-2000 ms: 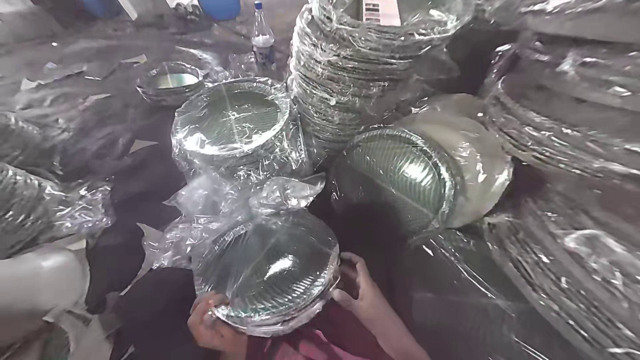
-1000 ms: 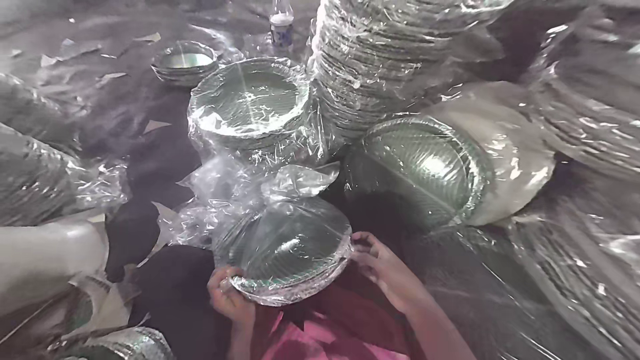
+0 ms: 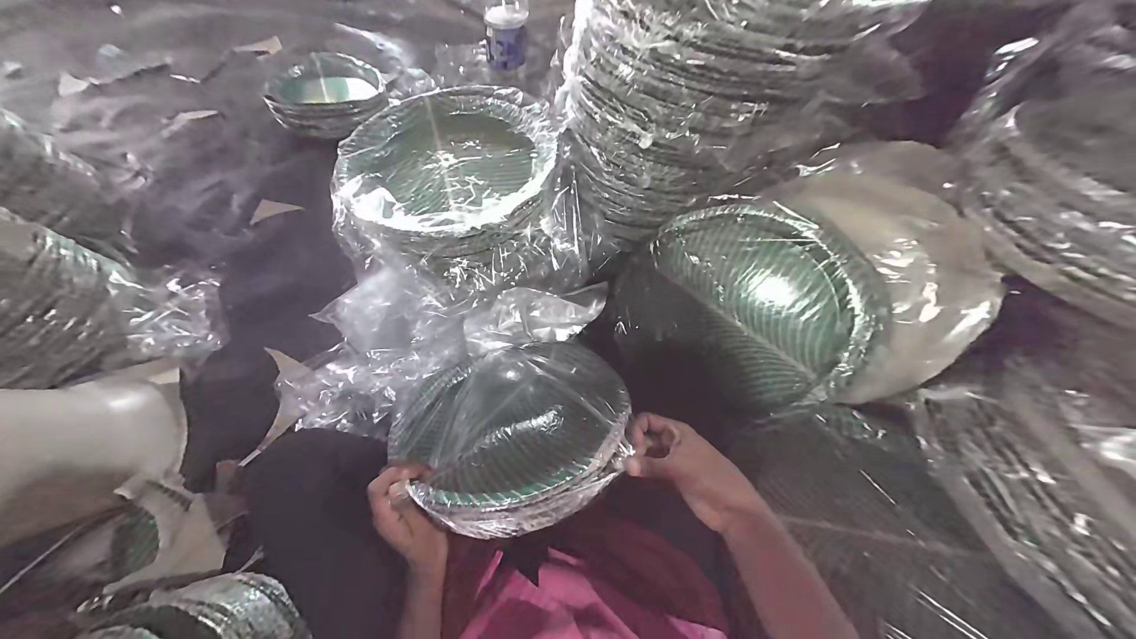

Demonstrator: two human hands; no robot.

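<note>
A stack of green leaf-patterned disposable plates (image 3: 524,435) in clear plastic film rests tilted at my lap. My left hand (image 3: 408,515) grips the film and rim at its lower left edge. At the right edge, my right hand (image 3: 679,457) pinches the film between thumb and fingers. Loose crumpled clear plastic (image 3: 382,355) lies just beyond the stack. Farther off stands another film-wrapped plate stack (image 3: 448,169). To the right, a wrapped leaf-patterned plate (image 3: 763,293) leans over a brown sheet (image 3: 932,257).
Tall wrapped plate stacks (image 3: 674,106) rise at the back right, with more at the right edge (image 3: 1065,177) and left edge (image 3: 53,302). A small bowl stack (image 3: 327,93) and a plastic bottle (image 3: 506,40) stand at the back. Paper scraps (image 3: 273,210) litter the floor.
The view has shifted, bringing the scene lower and to the right. Both hands stay on the wrapped plate stack; my right hand's hold has moved a little up its right edge.
</note>
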